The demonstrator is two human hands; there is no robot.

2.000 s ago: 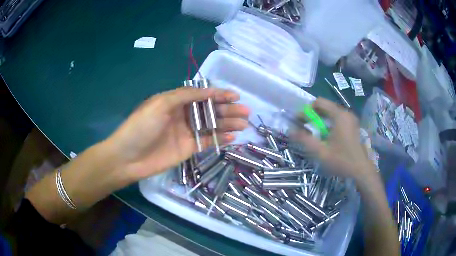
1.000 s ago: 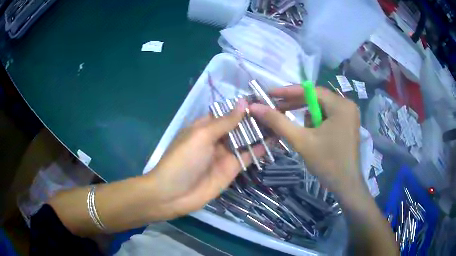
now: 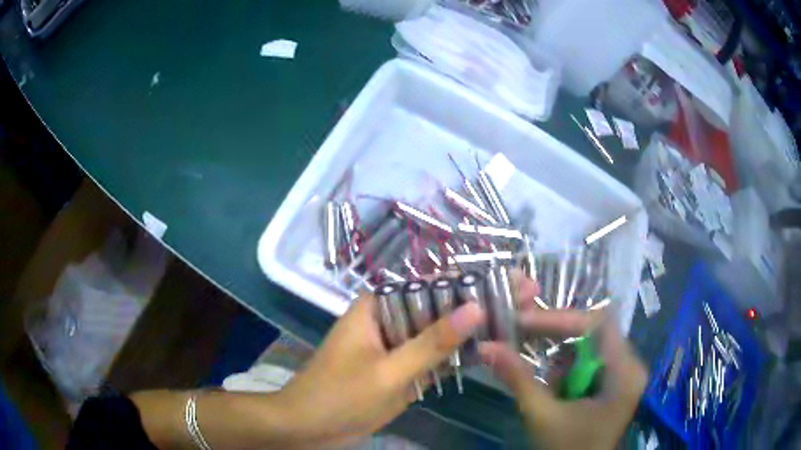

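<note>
My left hand (image 3: 351,369) holds a row of several silver cylinders (image 3: 428,308) side by side, dark end faces up, thin rods pointing down, thumb across them. My right hand (image 3: 571,378) has its fingers on one more silver cylinder (image 3: 501,303) at the right end of the row. It also holds a green-handled tool (image 3: 582,369) in the palm; the tool's tip is hidden. Both hands are over the near edge of the white tray (image 3: 373,105), which holds a loose heap of silver cylinders (image 3: 487,230) with thin red wires.
A blue bin (image 3: 654,387) with thin silver pieces is at lower right. Paper labels (image 3: 694,202) fill a clear tub at right. Frosted plastic (image 3: 597,39) and a red tray (image 3: 703,145) lie behind. A white slip (image 3: 278,48) lies on the green bench (image 3: 176,132). A clear bag (image 3: 75,308) is below left.
Both hands have moved down toward the tray's near edge. The left hand went from two cylinders to a longer row, now tilted with end faces showing. The right hand came in from the right.
</note>
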